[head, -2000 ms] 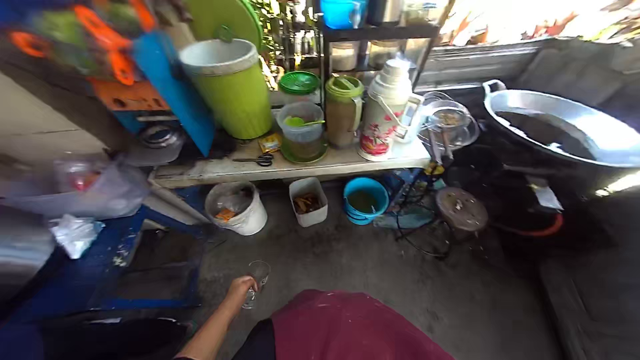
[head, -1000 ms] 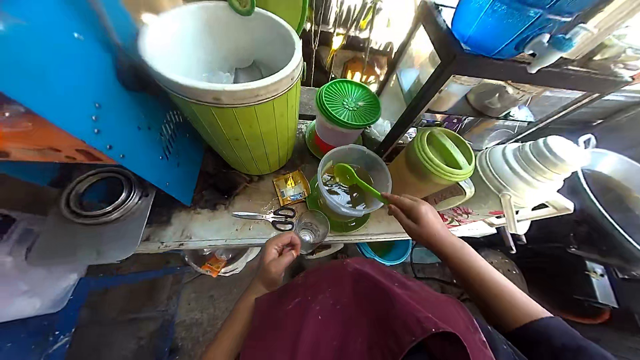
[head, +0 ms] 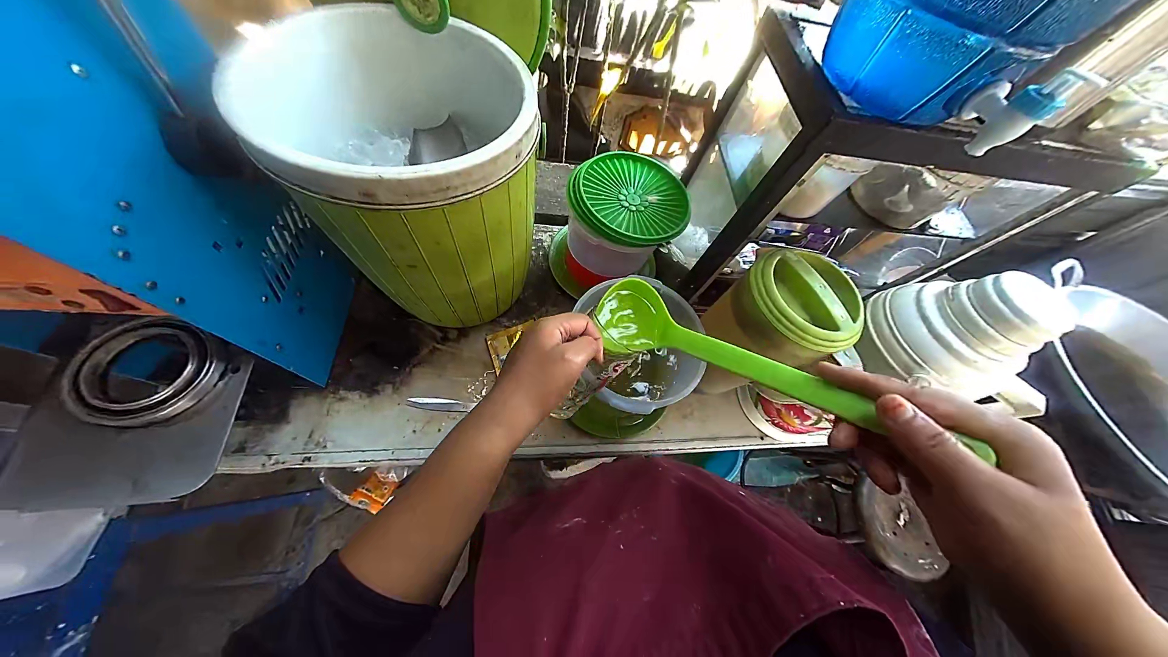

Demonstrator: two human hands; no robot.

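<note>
My right hand point(head: 940, 438) is closed around the long handle of a green plastic ladle point(head: 635, 315). Clear liquid shows in the ladle's bowl, which is over the left rim of a translucent plastic tub point(head: 689, 365) holding liquid. The tub stands on a green saucer point(head: 613, 422). My left hand point(head: 557, 351) holds a clear drinking glass point(head: 577, 394) just left of the tub, under the ladle's edge; the hand hides much of it. Behind the tub stands a canister with a green ribbed lid point(head: 634, 196).
A green ice bucket point(head: 429, 246) with ice and a metal scoop point(head: 438, 143) stands back left. Scissors point(head: 440, 404) lie on the counter point(head: 319, 433) behind my left forearm. To the right are a green-lidded jug point(head: 808, 297), a white thermos point(head: 958, 328) and a large metal pan point(head: 1122, 347).
My right hand has raised the green ladle out of the tub, where it rested a second ago. My left hand has brought the glass up beside the tub. The view moved closer to the counter earlier.
</note>
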